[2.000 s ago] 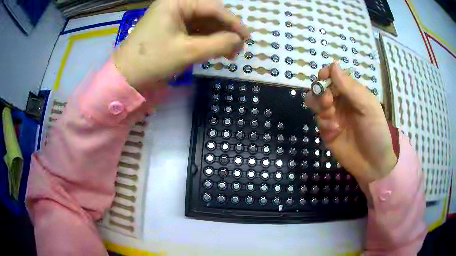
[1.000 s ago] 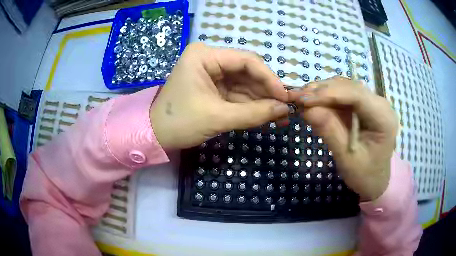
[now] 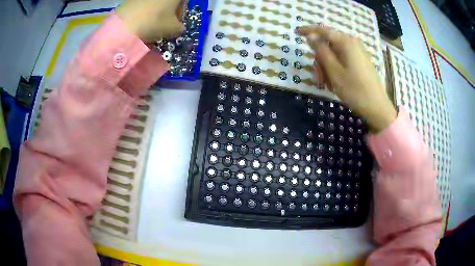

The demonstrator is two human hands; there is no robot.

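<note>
My left hand (image 3: 151, 20) is over the blue bin (image 3: 199, 62), its fingers bent down at the silver parts (image 3: 182, 58); I cannot tell whether it holds one. My right hand (image 3: 346, 70) is over the white foam board (image 3: 229, 28), fingertips near a column of dark-ringed silver parts. Nothing shows clearly between its fingers, which are blurred. The foam board has rows of tan dumbbell cutouts, several with round parts at their ends. The black tray (image 3: 195, 182) lies below it, with many round parts in its pockets and bare pockets at the upper middle.
A board with dumbbell cutouts (image 3: 122, 179) lies at left, partly under my left sleeve. Another board (image 3: 424, 98) lies at right, partly behind my right sleeve. A second black tray (image 3: 386, 18) is at the upper right. Yellow tape (image 3: 67, 39) marks the white table.
My hands were together over the black tray and have moved apart. The left went up and left to the bin, the right up to the foam board.
</note>
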